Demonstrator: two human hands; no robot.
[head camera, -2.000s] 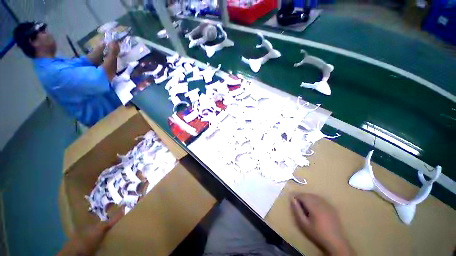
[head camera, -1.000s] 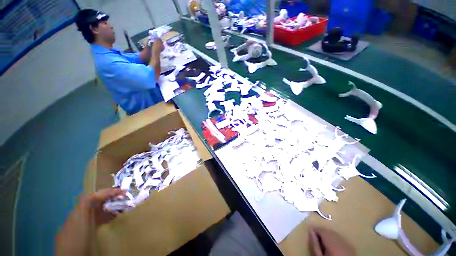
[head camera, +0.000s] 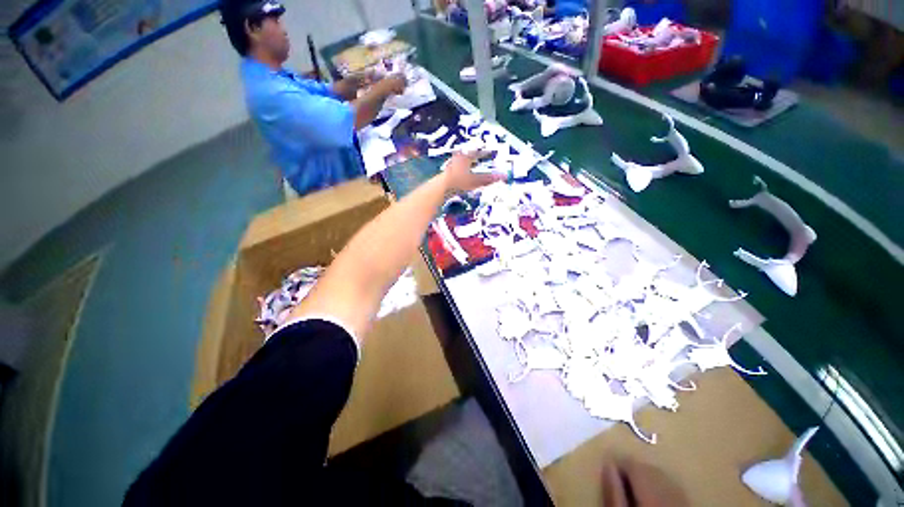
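Observation:
Small white yokes (head camera: 595, 317) lie in a large tangled pile on a white sheet (head camera: 496, 396) and on red printed sheets (head camera: 458, 244) behind it. My left arm reaches across the carton (head camera: 396, 366). My left hand (head camera: 473, 173) is over the far part of the pile, fingers spread; whether it touches or holds a part I cannot tell. My right hand (head camera: 639, 485) is blurred and cut off by the bottom edge, above the cardboard work pad (head camera: 714, 436). The carton holds more white yokes (head camera: 289, 294), partly hidden by my arm.
White headbands stand on the green belt (head camera: 694, 208) to the right, one (head camera: 778, 475) cut off at bottom right. A worker in blue (head camera: 302, 124) is at the bench's far left. A red bin (head camera: 659, 54) and a black object (head camera: 738, 91) lie across the belt.
My left hand has moved from the carton, where it was at white parts, up and forward to the far end of the pile. The view has shifted left. My right hand stays low over the cardboard.

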